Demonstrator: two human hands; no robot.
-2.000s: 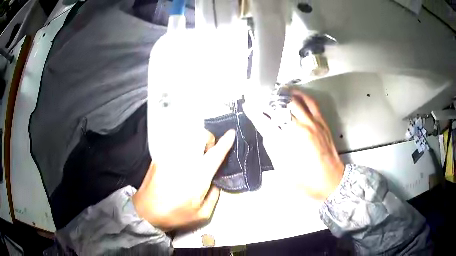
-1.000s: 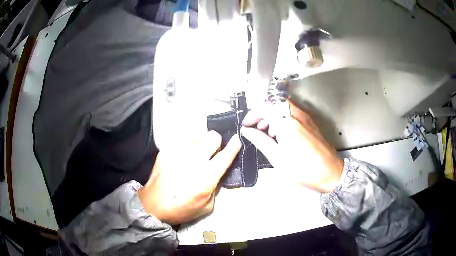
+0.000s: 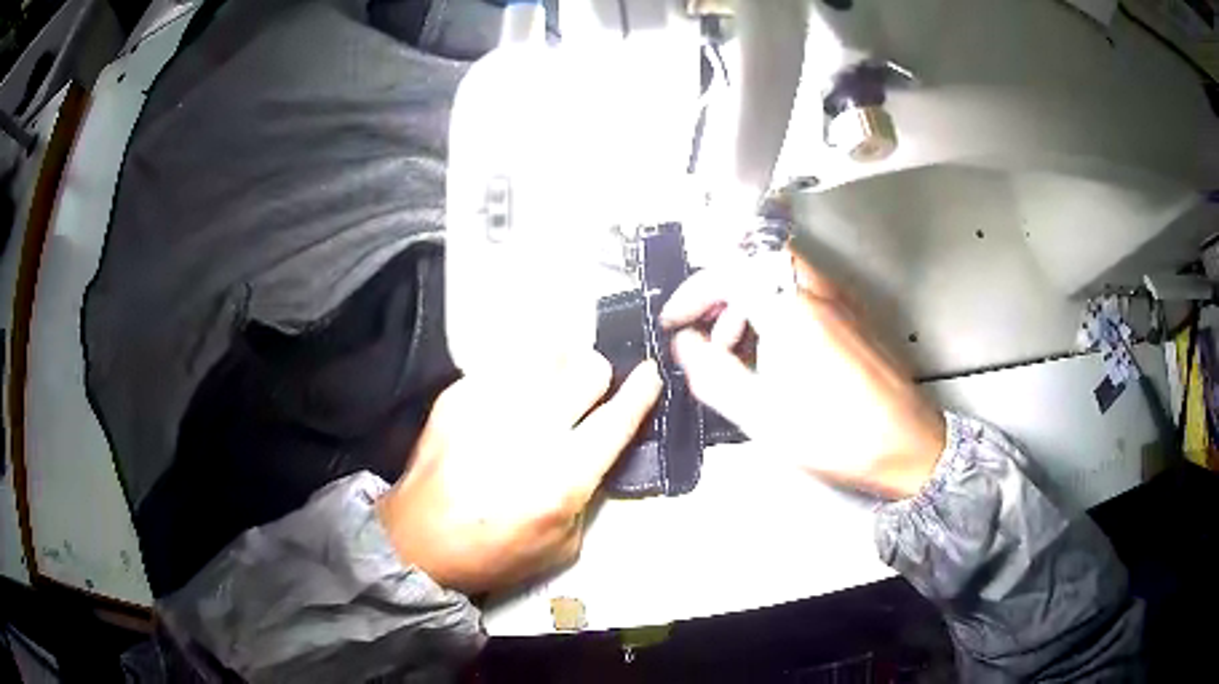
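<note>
A small dark stitched panel (image 3: 679,434) lies under the needle area, with thin pale topstitching along a folded strip. The presser foot (image 3: 628,247) is partly lost in glare at its top end. My left hand (image 3: 515,468) lies on the panel's left side, thumb and finger pressing on the cloth. My right hand (image 3: 802,388) is at its right edge, fingertips bent close to the strip; glare hides whether they pinch it. The large dark garment body (image 3: 294,201) spreads at the left.
The white machine head and arm (image 3: 1043,120) fill the upper right, with a round metal knob (image 3: 862,131). A bright white rounded shape (image 3: 535,201) stands left of the needle. A yellowish patch (image 3: 568,613) is on the front table edge.
The right hand came down from beside the machine head to the panel. The left hand's fingers shifted along the cloth. The folded strip now reaches up beside the presser foot. The view has shifted slightly.
</note>
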